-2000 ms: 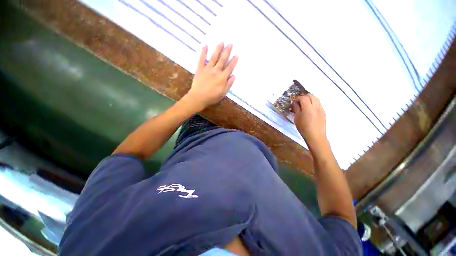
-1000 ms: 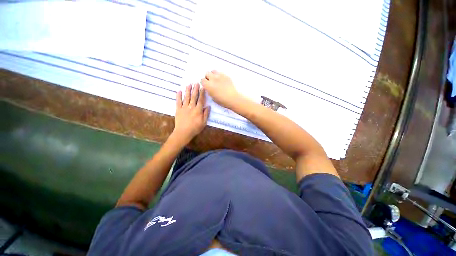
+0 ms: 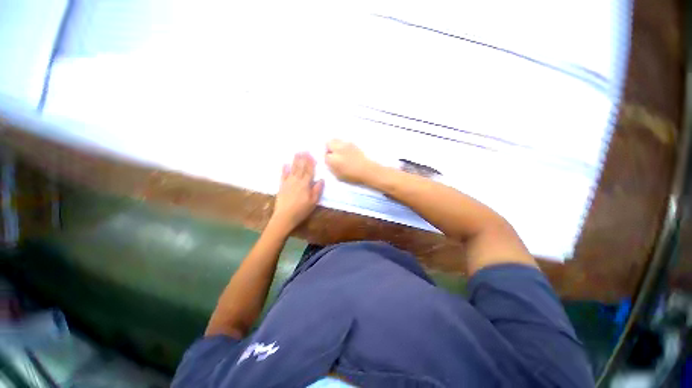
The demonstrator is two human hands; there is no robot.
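A large white pattern sheet [image 3: 470, 91] with a few dark lines lies over striped fabric [image 3: 372, 203], whose stripes show faintly at the table's near edge. My left hand [image 3: 297, 191] lies flat near that edge, fingers pointing away from me. My right hand [image 3: 346, 161] is just right of it, fingertips bunched on the paper. Whether it pinches a pin cannot be seen. A dark speckled pin box [image 3: 419, 167] sits on the sheet beyond my right forearm, partly hidden by it. Glare and blur wash out the left part.
The brown table edge [image 3: 190, 189] runs along my front, with green floor below. The lay ends at a toothed-looking edge on the right, bare brown tabletop [image 3: 641, 151] beyond it. A curved metal rail [image 3: 658, 261] stands at the far right. Blurred items lie at the lower left.
My right hand has moved from the pin box to beside my left hand and stays there. The view has shifted and turned; the stripes at left are now washed out.
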